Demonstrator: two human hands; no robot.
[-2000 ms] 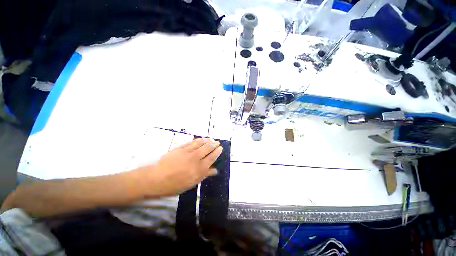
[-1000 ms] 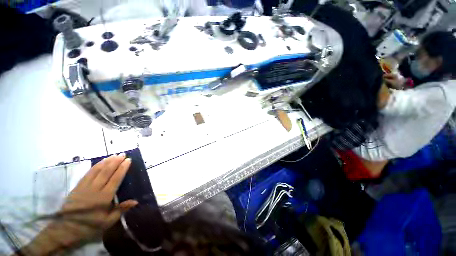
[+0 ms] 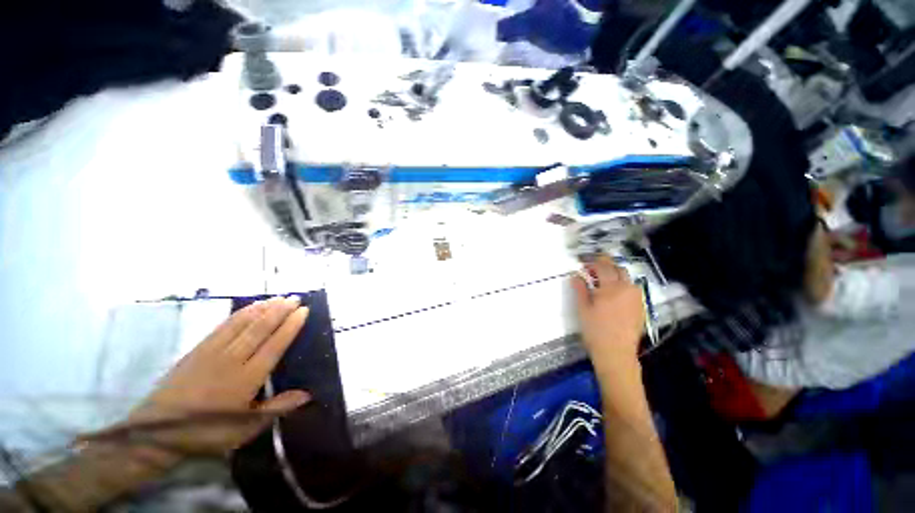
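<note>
A black cloth piece [image 3: 313,361] with a thin pale strip lies at the table's front edge and hangs over it. My left hand [image 3: 236,366] lies flat on its upper left part, fingers extended and thumb apart. A pale cloth [image 3: 150,346] lies left of it, partly under my hand. My right hand [image 3: 612,306] is at the table's right end, fingertips bent down by the slim tools [image 3: 650,311] there. Whether it holds anything cannot be told. The sewing machine head [image 3: 401,130] stands behind, its needle area [image 3: 336,245] above the cloth's top edge.
A measuring strip [image 3: 472,386] runs along the table's front edge. A small brown patch [image 3: 442,248] is on the machine bed. Black cloth [image 3: 100,55] is heaped at the back left. Another person's pale sleeve [image 3: 868,291] and blue material [image 3: 823,481] are at the right.
My right hand has come into view and reached the table's right end, covering the tan tab. My left hand stays on the black cloth. The view first swung right, then slightly back.
</note>
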